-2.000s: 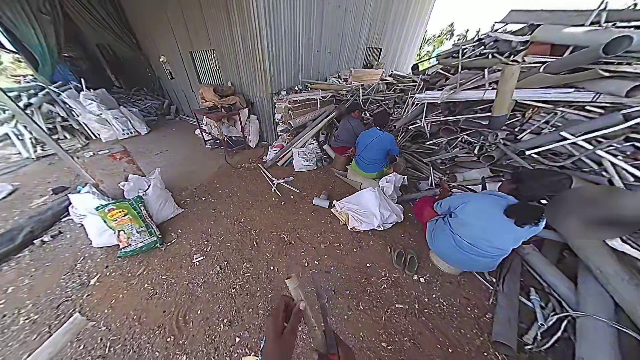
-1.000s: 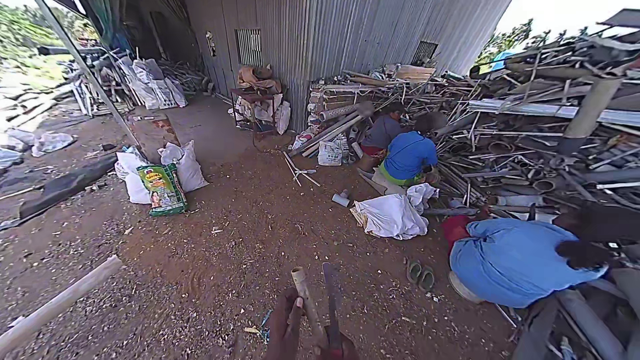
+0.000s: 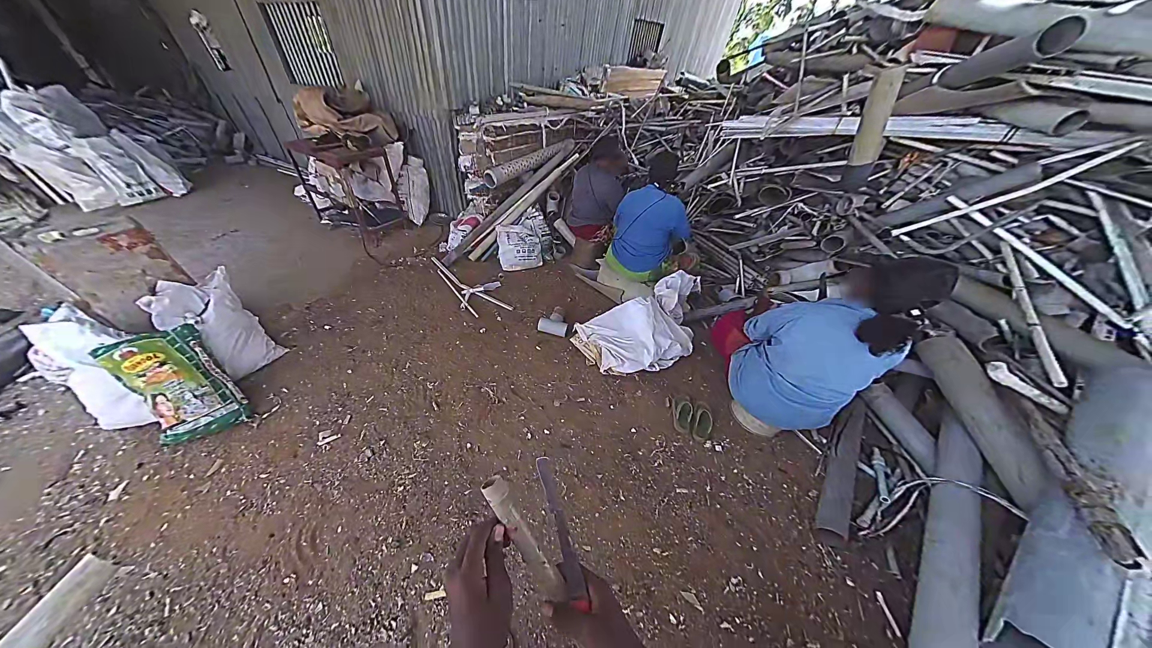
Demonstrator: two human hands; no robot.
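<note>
Near the bottom centre of the head view, a short beige plastic pipe (image 3: 524,533) points up and away from me, its open end uppermost. My left hand (image 3: 481,580) is at its left side, with fingers raised against the pipe near a small red spot. My right hand (image 3: 596,612) is closed around the red handle of a long-bladed knife (image 3: 560,513), whose dark blade stands up just right of the pipe. The lower end of the pipe meets the right hand and the base of the blade; whether those fingers also grip it is hidden.
A large heap of scrap pipes (image 3: 972,378) fills the right side. Several people sit beside it, the nearest in a light blue shirt (image 3: 801,360). White sacks (image 3: 634,333), green sandals (image 3: 691,419) and a green printed bag (image 3: 171,382) lie on the ground. Another pipe (image 3: 58,598) lies lower left.
The view swings left and then back right. Both hands stay low in front of me with the pipe and the knife.
</note>
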